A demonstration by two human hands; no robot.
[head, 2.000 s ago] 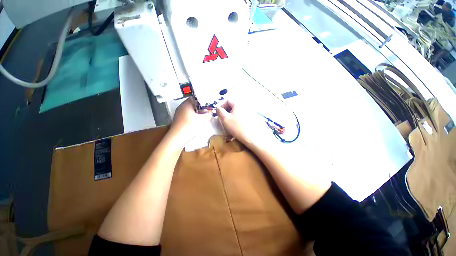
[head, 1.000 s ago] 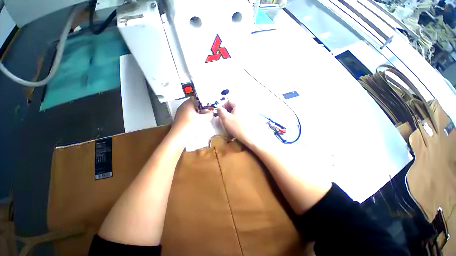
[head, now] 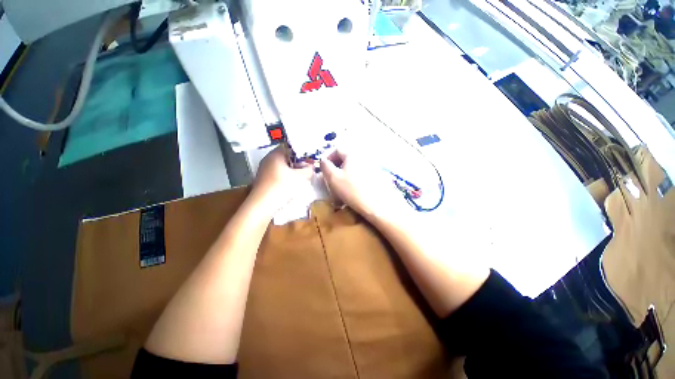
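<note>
A tan-brown apron panel (head: 296,296) with a straight centre seam covers the near table edge. A black label (head: 152,235) lies on its left part. The white sewing machine head (head: 311,59) with a red logo stands above the work. My left hand (head: 275,174) and my right hand (head: 340,176) are close together under the head, one on each side of the presser foot (head: 309,157). Their fingertips are small and partly hidden, so what they touch or hold cannot be told. A white piece (head: 292,212) shows between my wrists, above the panel's notched edge.
Snips (head: 411,191) with a looped cord and a small dark rectangle (head: 428,139) lie on the white table (head: 474,200). Stacked brown aprons (head: 644,237) and straps (head: 573,133) are at right. A green sheet (head: 122,104) and pale hose (head: 85,92) are at left.
The whole view has shifted very slightly. My hands and the brown panel show no clear movement.
</note>
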